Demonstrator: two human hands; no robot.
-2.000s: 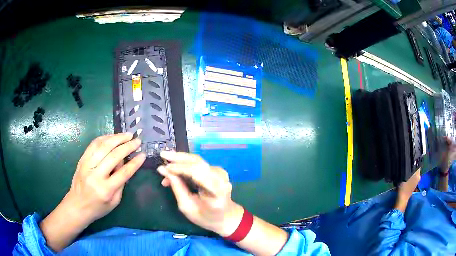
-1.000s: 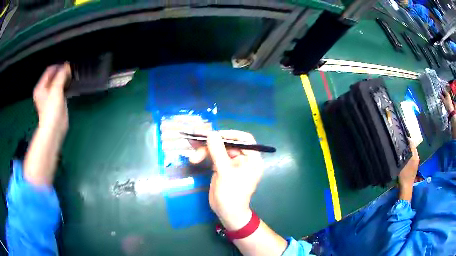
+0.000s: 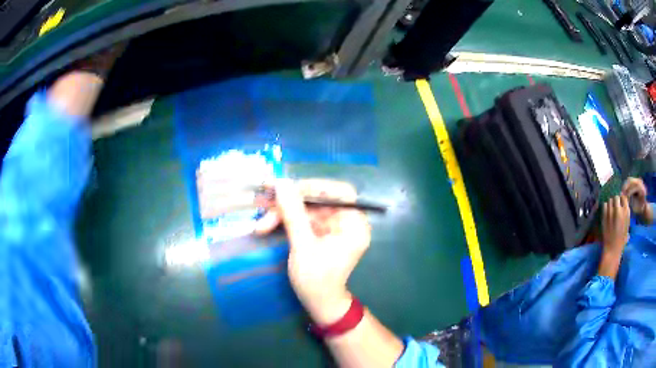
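My right hand (image 3: 327,237), with a red wrist band, holds the black tweezers (image 3: 349,204) level over the blue film. The pale adhesive strips (image 3: 234,183) lie on the blue backing film (image 3: 252,298), blurred and glaring, left of my right hand's fingertips. My left hand (image 3: 97,68) reaches to the upper left, under the raised shelf; its fingers are dark and blurred, and whether it holds anything cannot be told.
The raised shelf (image 3: 180,27) crosses the top. Yellow tape (image 3: 457,190) runs down the bench. Right of it stands a stack of black foam trays (image 3: 503,172), with a neighbouring person's hands (image 3: 616,223) beside it. A pale strip bundle (image 3: 124,118) lies at the rear.
The housing on its foam pad has left the bench in front of me. My left hand has moved up and away under the shelf. My right hand has lifted off with the tweezers, over the strips.
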